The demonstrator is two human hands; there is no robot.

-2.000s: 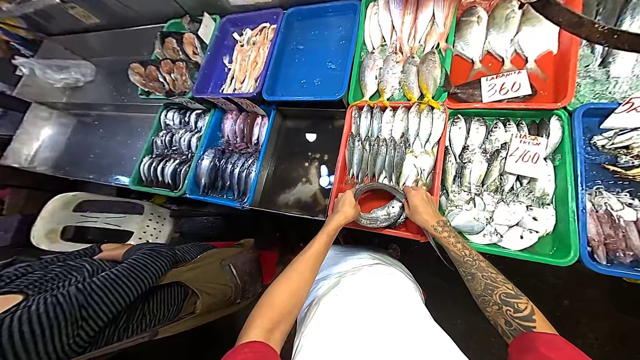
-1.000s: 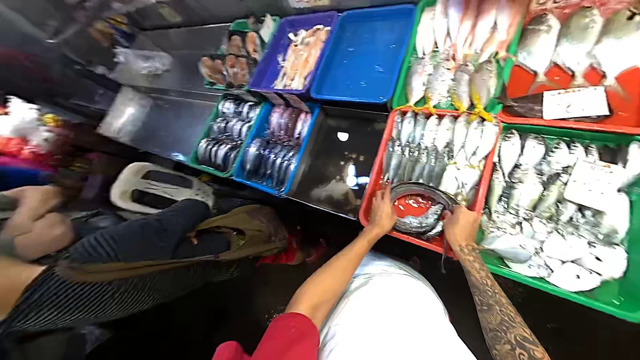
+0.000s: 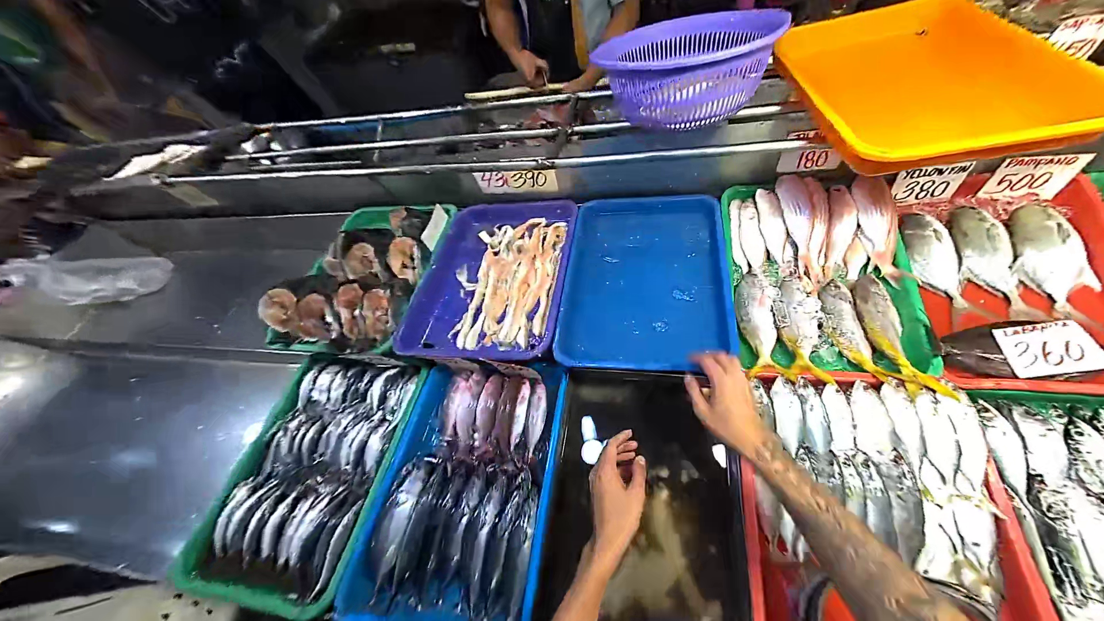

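Note:
My left hand (image 3: pixel 618 492), fingers loosely curled and holding nothing, hovers over a black tray (image 3: pixel 660 552). My right hand (image 3: pixel 724 401) is empty with its fingers apart, over the corner where the black tray meets an empty blue tray (image 3: pixel 645 276) behind it. Under my right forearm lies a red tray with rows of small silver fish (image 3: pixel 862 431). At the bottom right edge, part of a dark curved long fish (image 3: pixel 815 595) shows in that red tray, partly hidden by the forearm.
Left stand trays of dark fish (image 3: pixel 461 526), silver fish (image 3: pixel 297 466), pale strips (image 3: pixel 515 285) and fish steaks (image 3: pixel 354 293). A purple basket (image 3: pixel 690 82) and an orange tray (image 3: pixel 940 78) sit above the metal rails. A person's hands (image 3: pixel 552 73) show behind.
Both my hands have let go of the curled long fish they held over the red tray and moved left over the black and blue trays. The view has shifted up and left.

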